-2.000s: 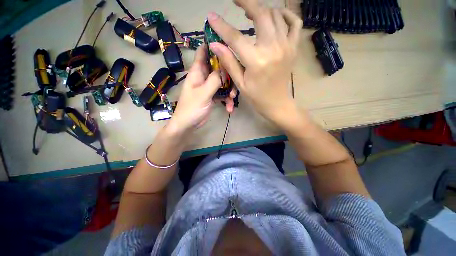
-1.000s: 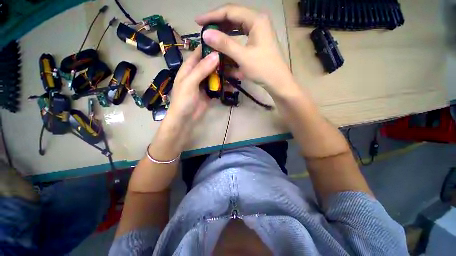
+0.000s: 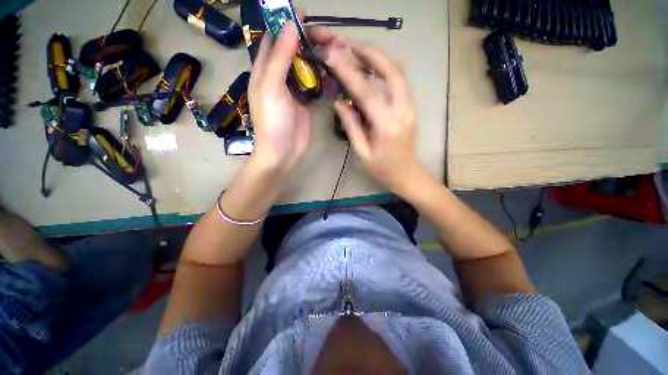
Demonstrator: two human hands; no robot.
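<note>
My left hand (image 3: 277, 110) holds an open black housing (image 3: 306, 79) with a yellow strip showing. A green circuit board (image 3: 280, 17) sits at the housing's far end, under my fingertips. My right hand (image 3: 381, 110) is blurred just right of the housing, fingers bent; whether it grips something is unclear. A small dark piece (image 3: 341, 121) lies partly hidden behind the right fingers. A thin black cord (image 3: 339, 179) runs from there over the table's front edge. A black cable (image 3: 351, 20) with a plug stretches right beyond the hands.
Several open units (image 3: 176, 86) with cords and green boards lie at left. Loose black covers (image 3: 505, 66) lie on the cardboard (image 3: 557, 124) at right, below a row of stacked covers (image 3: 549, 20). Another person's arm (image 3: 29, 238) shows at lower left.
The housing has tilted in my left hand, its board now showing face up. My right hand has moved off the housing's far end, down and right. The black cable now lies stretched out to the right.
</note>
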